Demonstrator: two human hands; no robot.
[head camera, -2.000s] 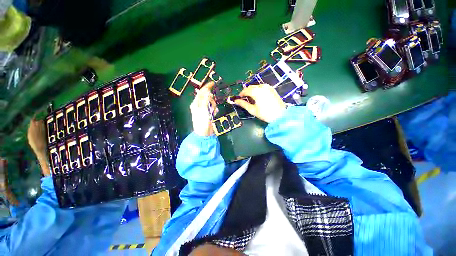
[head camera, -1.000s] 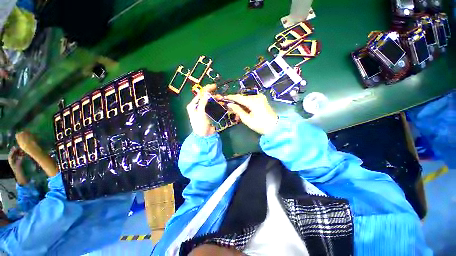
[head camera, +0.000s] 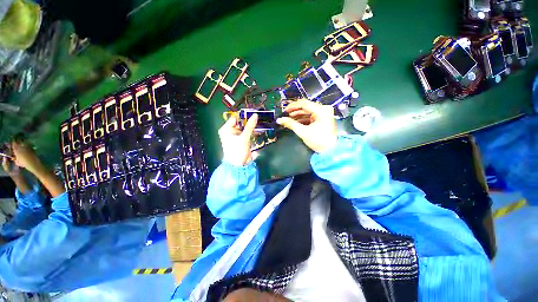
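Note:
A dark-screened LCD module (head camera: 259, 119) with a bluish edge and a small orange tail at its left end lies level between my hands. My left hand (head camera: 237, 138) grips its left end, thumb on the face. My right hand (head camera: 309, 122) has its fingertips at the right end; whether they pinch it or something small is too blurred to tell. A pale front housing (head camera: 262, 141) lies just below the module, partly hidden. A pile of LCD modules (head camera: 317, 84) lies beyond my right hand. Two loose front housings (head camera: 232, 75) lie beyond my left hand.
A black blister tray (head camera: 147, 191) with rows of units is at left. Red-and-gold housings (head camera: 348, 38) lie by a pale post (head camera: 354, 13). Screen assemblies (head camera: 459, 62) are heaped at right. A round white dish (head camera: 367, 119) is near the bench edge. Another person's hand (head camera: 25, 154) is at far left.
The module has turned from slanted to level between my hands. My right hand has moved slightly right, to its right end. The other person's hands at far left have shifted.

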